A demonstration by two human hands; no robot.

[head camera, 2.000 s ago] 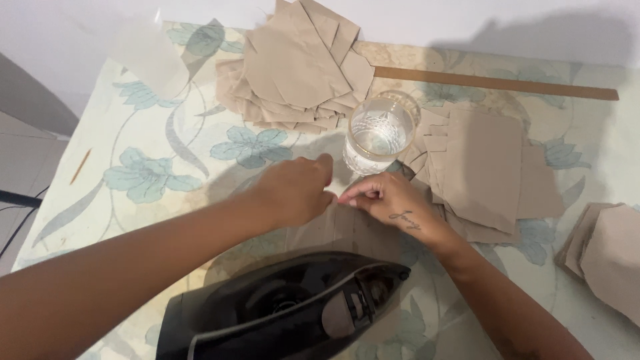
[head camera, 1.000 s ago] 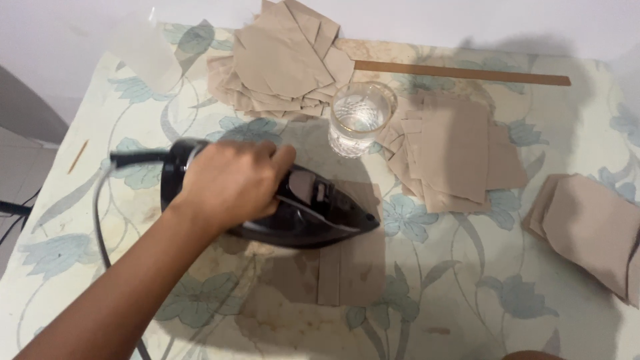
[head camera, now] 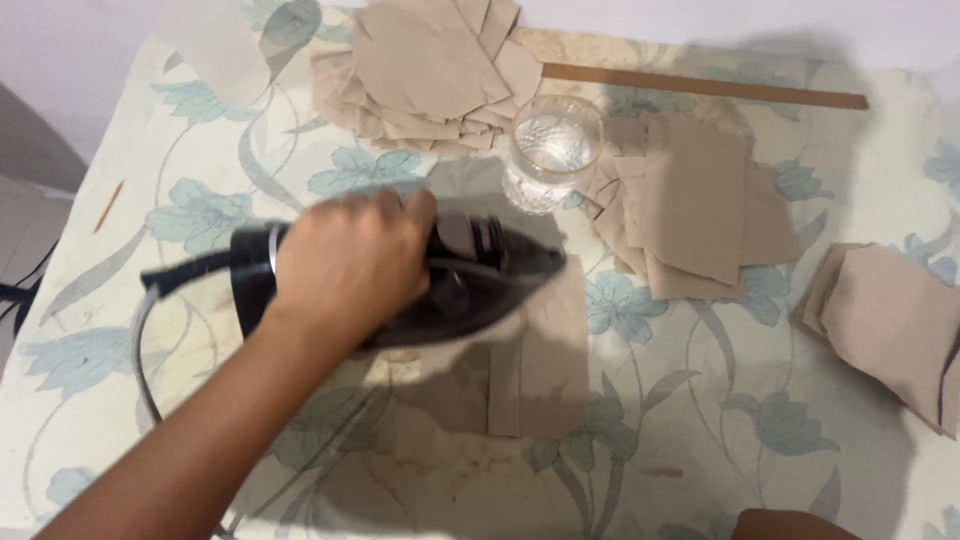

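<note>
My left hand [head camera: 356, 251] is closed around the handle of a black clothes iron [head camera: 465, 292], whose tip points right. Beneath and in front of the iron lies a tan fabric piece [head camera: 555, 360] with a narrow folded strip [head camera: 505, 382] running down it; the iron hides its upper left part. Only a bit of my right hand [head camera: 787, 525] shows at the bottom edge, so its fingers and anything in them are out of sight. Behind the iron stands a patterned drinking glass [head camera: 553, 154] with clear liquid.
Stacks of tan fabric pieces lie at the back [head camera: 427, 60], right of the glass [head camera: 694, 202] and at the far right [head camera: 892, 315]. A flat brown strip [head camera: 705, 86] lies along the back. The iron's grey cord [head camera: 139, 352] curves down the left of the floral tablecloth [head camera: 750, 465].
Two seconds ago both hands met near the glass and the iron stood free at the front. My left hand has since gripped the iron, now over the fabric; my right hand has withdrawn to the bottom edge.
</note>
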